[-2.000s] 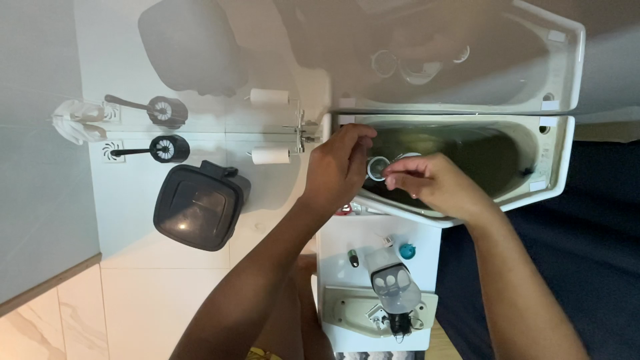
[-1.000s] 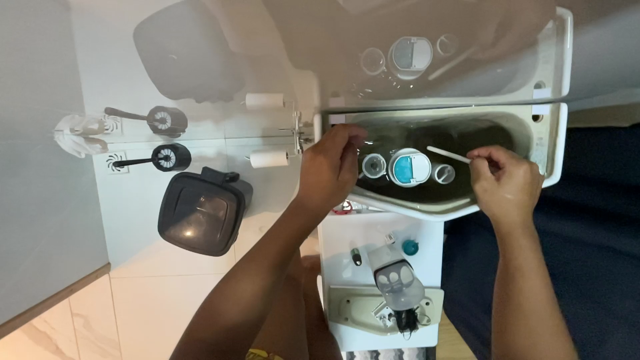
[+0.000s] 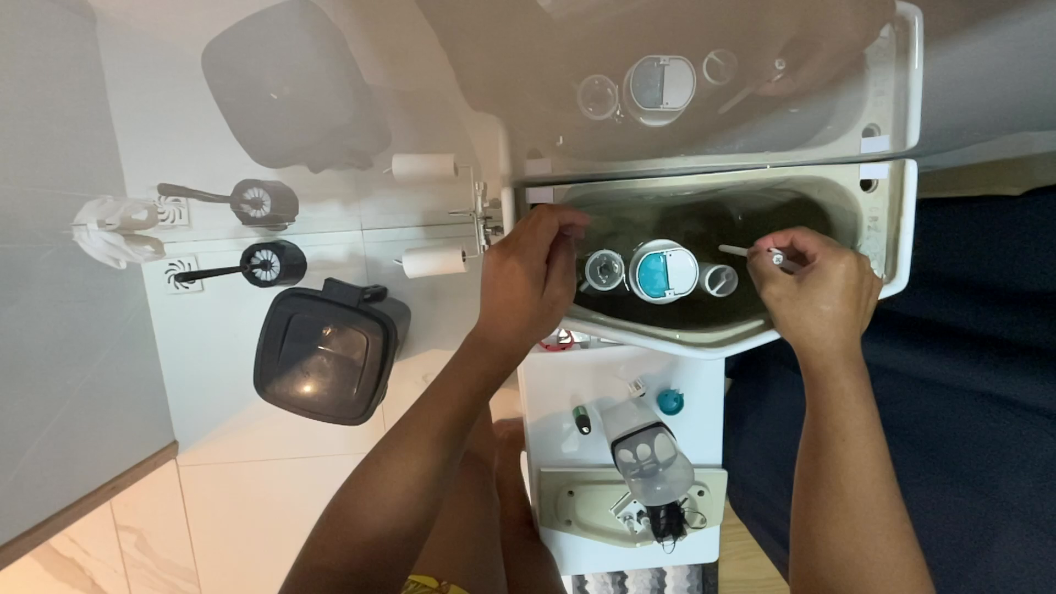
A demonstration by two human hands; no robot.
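Note:
My right hand point(image 3: 817, 285) pinches a thin white stick point(image 3: 733, 250) and a small white piece over the right part of a white open tank point(image 3: 903, 239). At the tank's left end is my left hand point(image 3: 532, 268), its fingers bent inward; whether it holds anything is hidden. Between the hands, inside the tank, stand a clear round cup point(image 3: 605, 271), a white round container with a teal and white top point(image 3: 680, 272) and a smaller clear cup point(image 3: 718, 281). The tank's inside is dark and murky.
Below the tank, a white surface point(image 3: 549, 388) bears a teal cap point(image 3: 671, 402), a small dark green bottle point(image 3: 582, 419) and a clear plastic container point(image 3: 656, 466). Left are a black lidded bin point(image 3: 326, 355), a toilet brush point(image 3: 272, 264) and a paper roll point(image 3: 434, 262). A mirror-like wall adjoins the tank.
Two seconds ago both hands were close together over the cups. My right hand has since moved right, uncovering the white container and smaller cup. My left hand has stayed near the tank's left end.

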